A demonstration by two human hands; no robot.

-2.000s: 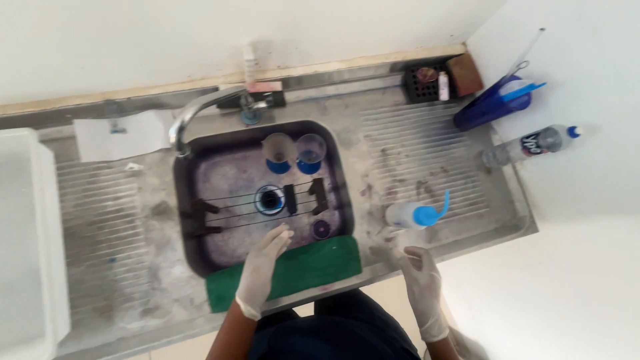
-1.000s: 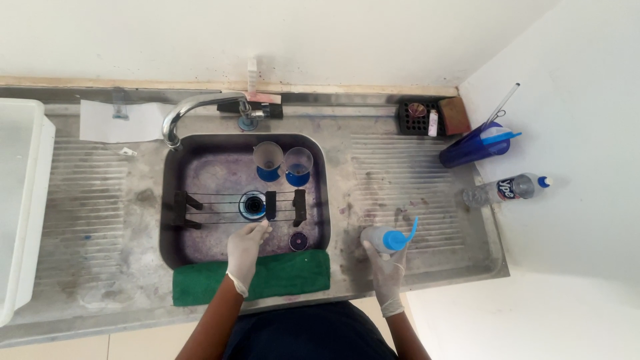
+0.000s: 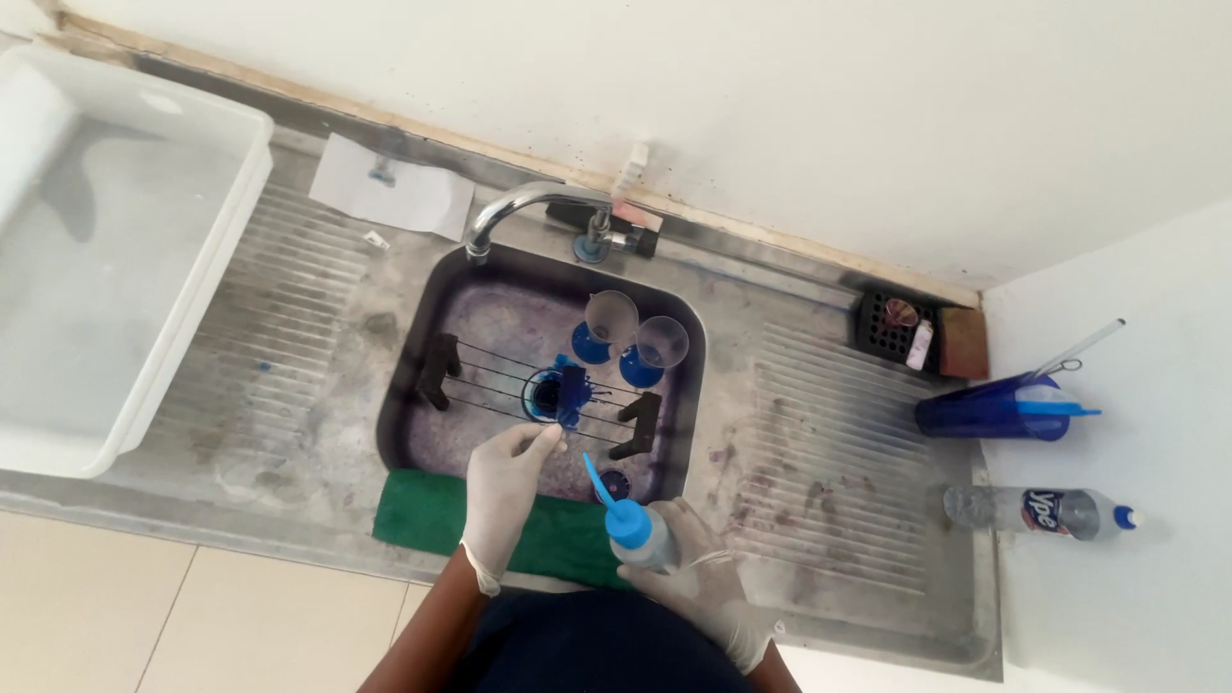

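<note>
My gloved right hand (image 3: pixel 695 568) is wrapped around a squeeze wash bottle (image 3: pixel 643 539) with a blue cap and spout, which points over the sink's front part. My gloved left hand (image 3: pixel 510 481) pinches the near end of a dark blue-stained slide (image 3: pixel 573 397); the exact grip is partly hidden by the fingertips. The slide lies across the thin rods of a staining rack (image 3: pixel 640 423) with black end pieces, above the drain (image 3: pixel 546 393). Blue liquid is splashed about the slide. Two clear beakers (image 3: pixel 611 318) with blue bases stand at the sink's back right.
A green cloth (image 3: pixel 423 510) lies along the front edge of the sink (image 3: pixel 409 356). The faucet (image 3: pixel 539 192) arches over the back left. A white plastic tub (image 3: pixel 197 279) stands far left. At right are a black rack (image 3: pixel 871 332), a blue container (image 3: pixel 962 409) and a detergent bottle (image 3: pixel 1011 510).
My right hand, near the wash bottle two seconds ago, has taken hold of it and brought it left to the sink's front. Blue liquid now shows around the slide. The view has tilted.
</note>
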